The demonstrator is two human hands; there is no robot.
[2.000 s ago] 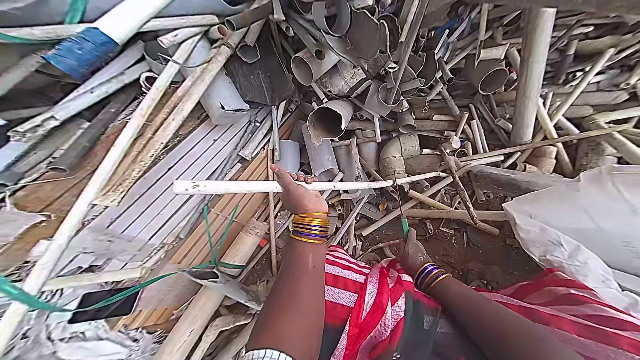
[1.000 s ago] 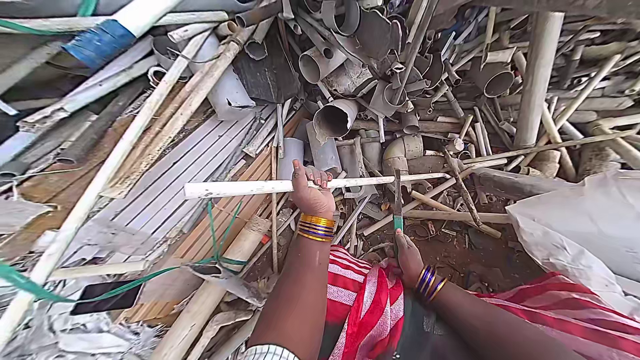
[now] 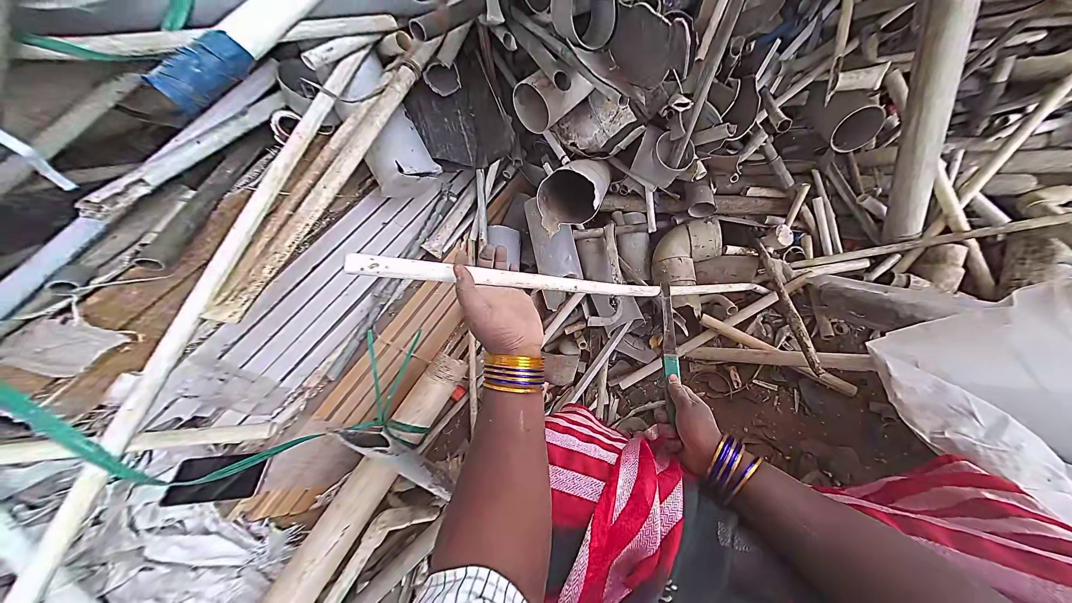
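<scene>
A white plastic pipe (image 3: 553,283), wide at its left end and narrow at its right, lies across the middle of the view. My left hand (image 3: 501,311) holds it left of its middle, the thumb in front and the fingertips behind. Low at right, my right hand (image 3: 690,425) is closed on the green handle of a knife-like blade tool (image 3: 668,333). The dark blade points up and meets the pipe's narrow right part. Whether it has cut into the pipe cannot be told.
Scrap plastic pipes (image 3: 573,193) are heaped beyond my hands. Long pale strips (image 3: 310,293) lie at left, with a green strap (image 3: 75,440) across the lower left. A thick upright pole (image 3: 930,117) and white sheeting (image 3: 988,360) are at right.
Two seconds ago the blade tool was lower, near my lap; it rose above the pipe one second ago and now crosses it at the narrow part. My left hand keeps its hold.
</scene>
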